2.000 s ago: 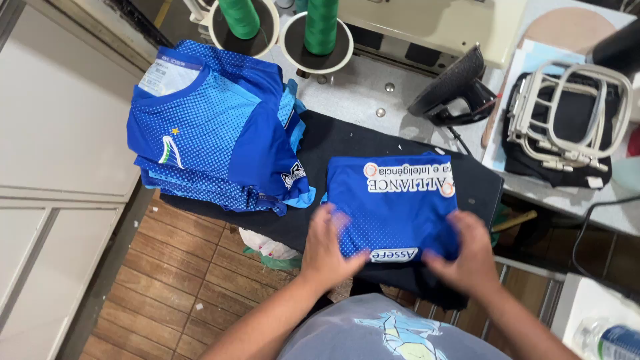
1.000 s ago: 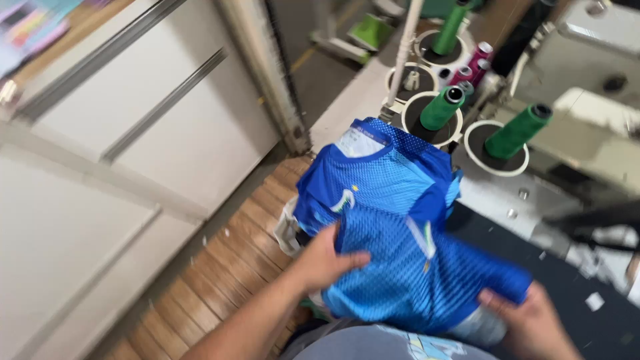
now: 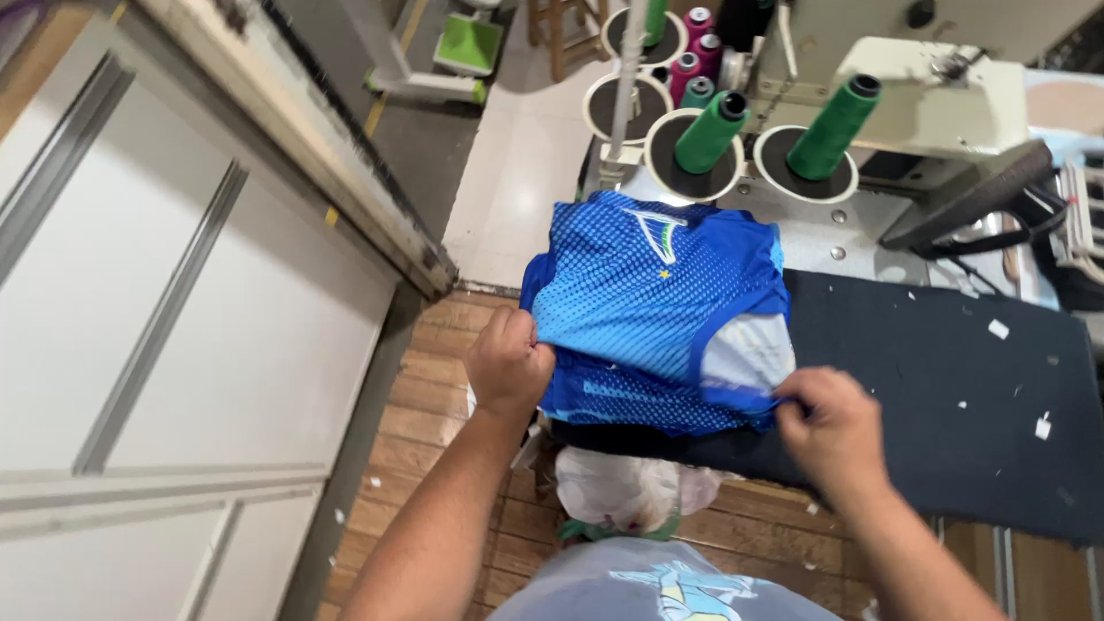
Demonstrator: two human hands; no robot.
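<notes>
A blue jersey (image 3: 638,302) with dotted shading, a white-and-green emblem and a small star lies on top of other folded blue jerseys (image 3: 638,405). My left hand (image 3: 511,360) pinches its near left edge between thumb and fingers. My right hand (image 3: 824,418) grips the blue collar edge at the near right, beside the pale inside of the neck opening. The pile rests on the left part of a dark cloth-covered surface (image 3: 940,379). How many jerseys lie underneath cannot be told.
Green thread cones (image 3: 711,134) stand on round holders behind the pile, with magenta spools farther back. A sewing machine (image 3: 931,95) is at the upper right. White cabinet doors (image 3: 198,302) stand at left; a white bag (image 3: 612,487) hangs below the near edge.
The folded jersey has moved from the dark surface onto the pile at left, and both hands with it. It now lies with its emblem and collar upward. The view has swung left.
</notes>
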